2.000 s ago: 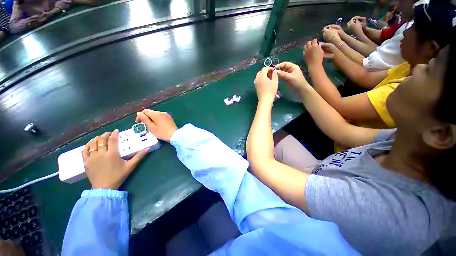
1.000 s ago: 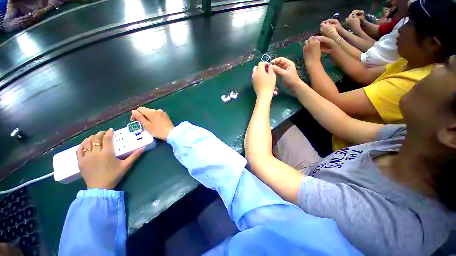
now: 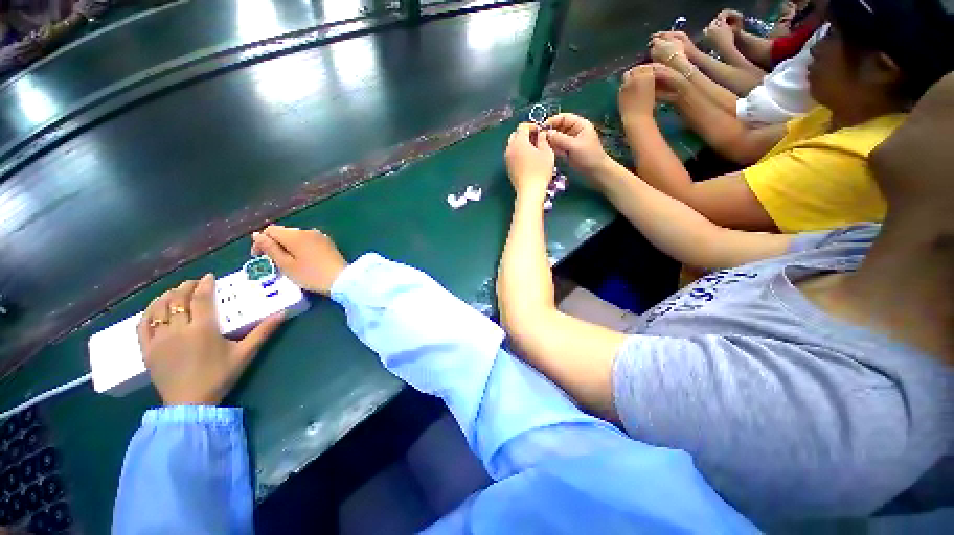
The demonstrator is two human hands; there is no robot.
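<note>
A white power strip (image 3: pixel 117 353) lies on the green bench at the left, its cable leaving the left end. My left hand (image 3: pixel 186 350) rests over the strip's middle, with rings on one finger, holding it. A small electronic unit (image 3: pixel 259 269) with a teal-green face and pale rim is at the strip's right end, by the ports. My right hand (image 3: pixel 301 258) holds the unit at its upper edge with the fingertips. Whether the unit touches the strip's top is too small to tell.
A dark conveyor (image 3: pixel 209 136) runs beyond the bench edge, with a green post (image 3: pixel 542 52). Small white pieces (image 3: pixel 464 196) lie on the bench. A neighbour's hands (image 3: pixel 544 141) hold a thin round-looking frame. More workers sit beyond. A black pocketed tray (image 3: pixel 29 470) is at lower left.
The whole view has shifted, so the bench things sit further left. The small piece on the conveyor has moved left to the picture's edge. My hands keep about the same places on strip and unit.
</note>
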